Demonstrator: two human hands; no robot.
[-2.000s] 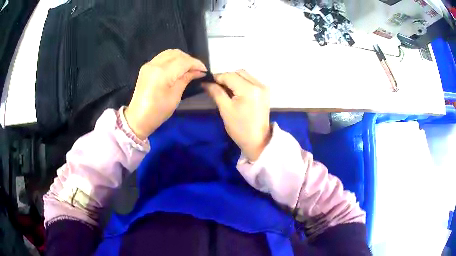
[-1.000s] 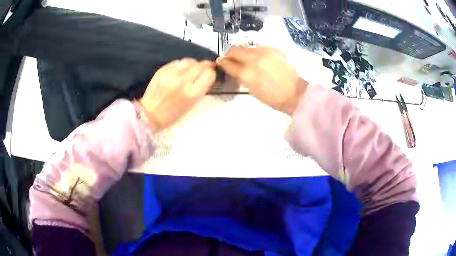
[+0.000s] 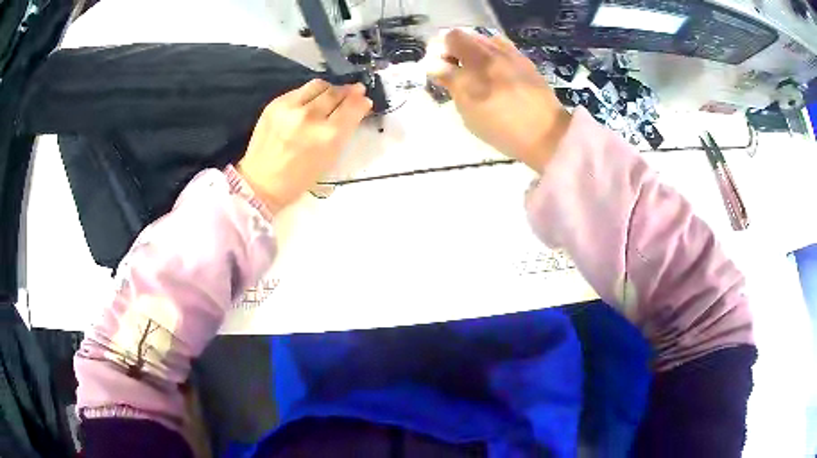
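A black fabric panel (image 3: 170,94) lies across the left of the table, its narrow right end under the presser foot and needle (image 3: 372,67). My left hand (image 3: 309,134) pinches that end by its fingertips, just left of the needle. My right hand (image 3: 493,89) is raised right of the needle, apart from the panel, with fingers curled; whether it holds something small cannot be told. A zip (image 3: 116,183) shows on the panel's lower left part.
The machine's control panel with lit screen (image 3: 640,20) is at the upper right. A pile of small black-and-white squares (image 3: 632,107) lies below it, with thread snips (image 3: 726,183) to the right. The white table (image 3: 403,268) has printed markings. Dark fabric hangs at far left.
Since one second ago, my right hand has left the fabric edge and moved up and right of the needle. My left hand stays at the panel end, now slightly further left.
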